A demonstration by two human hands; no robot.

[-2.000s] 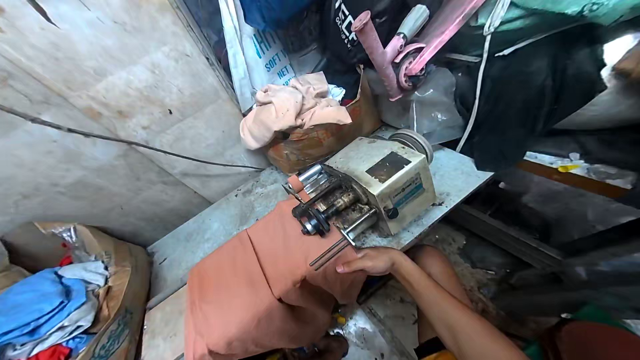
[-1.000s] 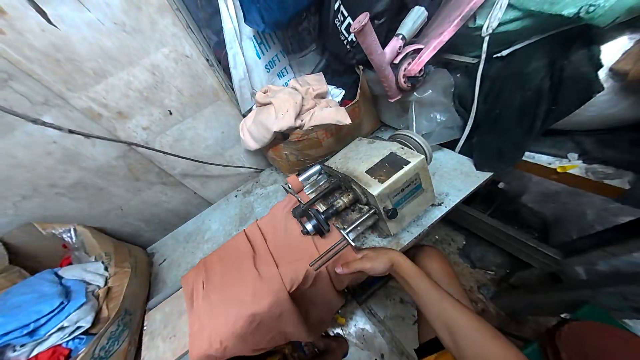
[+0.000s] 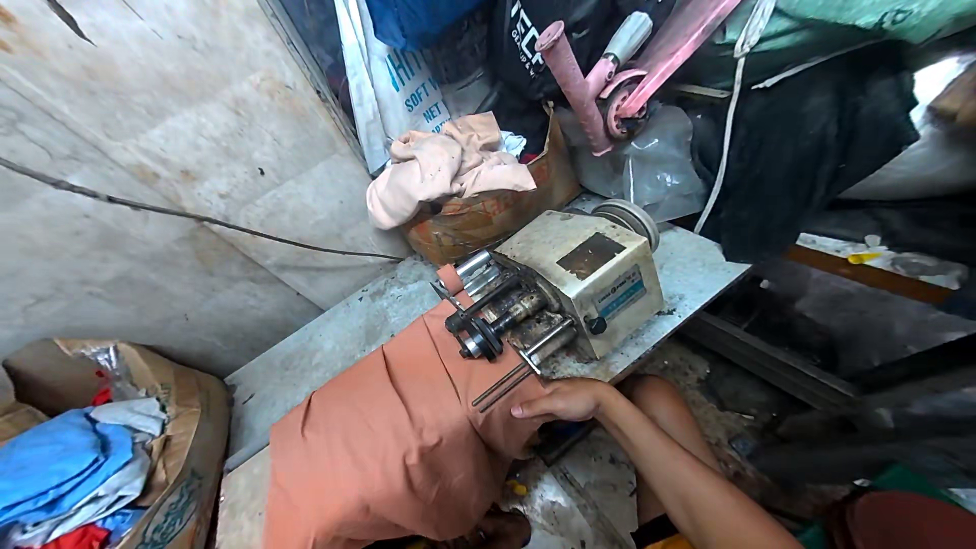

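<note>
My right hand (image 3: 560, 400) pinches the near edge of a salmon-coloured cloth (image 3: 381, 427), thumb on top, beside two thin metal rods (image 3: 503, 387) of the machine. The cloth lies across the work table and hangs over its near side. Its far end runs under the rollers and round black-and-metal disc (image 3: 480, 339) of a cream metal cloth machine (image 3: 583, 271). A small roll of the same-coloured cloth (image 3: 450, 279) sits on a roller at the machine's far left. My left hand does not show.
A box of pale pink cloth (image 3: 457, 164) stands behind the machine. At the lower left is a carton (image 3: 191, 450) with blue, grey and red cloths. A pink scooter part (image 3: 583, 91) and bags are at the back. A cable (image 3: 191, 217) runs along the wall.
The salmon cloth's folds and lower left edge have shifted, and its left edge now lies slightly farther left. My right hand has stayed at nearly the same spot beside the rods.
</note>
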